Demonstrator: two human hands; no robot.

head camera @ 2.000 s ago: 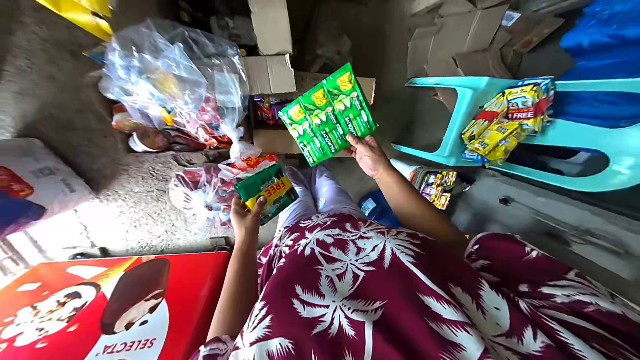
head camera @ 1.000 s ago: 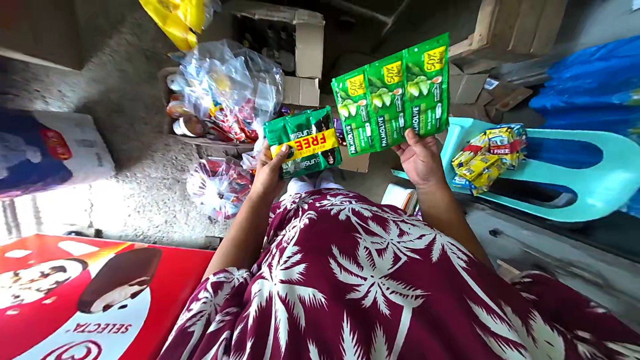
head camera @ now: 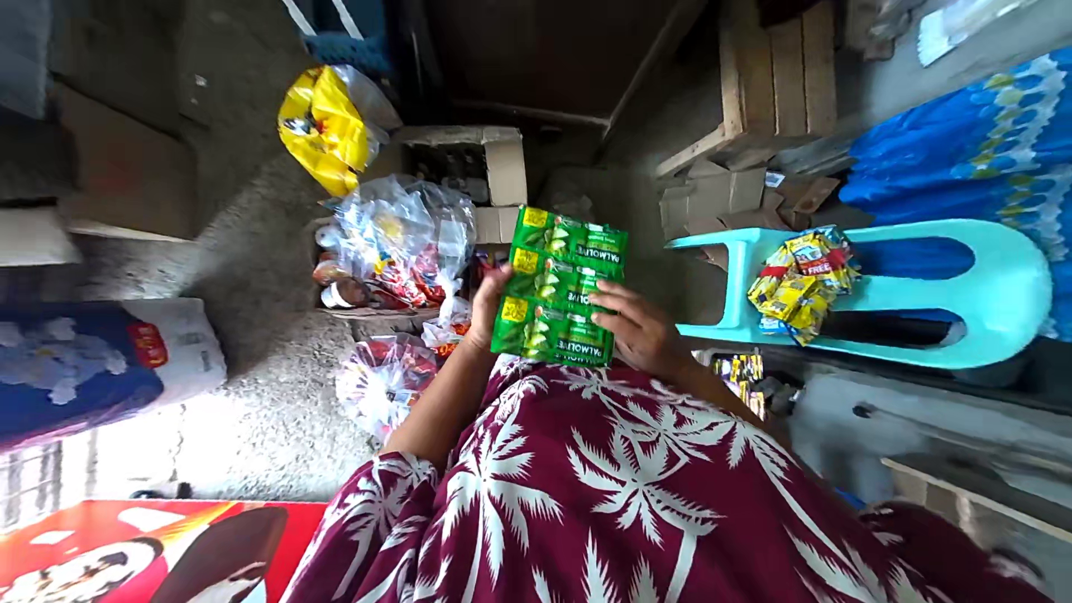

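Observation:
A strip of green Palmolive sachets (head camera: 559,289) lies turned sideways between my hands, in front of my lap. My left hand (head camera: 488,308) holds its left edge, with the fingers hidden behind it. My right hand (head camera: 636,328) rests its fingers on the right edge, over the front of the sachets. The darker green sachets with a yellow band cannot be seen; they may be behind the strip. On the turquoise plastic chair (head camera: 1001,293) at the right lies a pile of yellow sachet packs (head camera: 796,289).
Left of my hands, a box holds clear plastic bags (head camera: 402,226) of goods, with another filled bag (head camera: 385,381) nearer me. A yellow plastic bag (head camera: 322,130) lies farther off. A red printed surface (head camera: 167,544) is at lower left, a wooden crate (head camera: 779,75) at upper right.
My hands have come together. The Palmolive strip, earlier upright in my right hand, is now turned sideways between both hands. The darker green sachets earlier in my left hand are out of sight.

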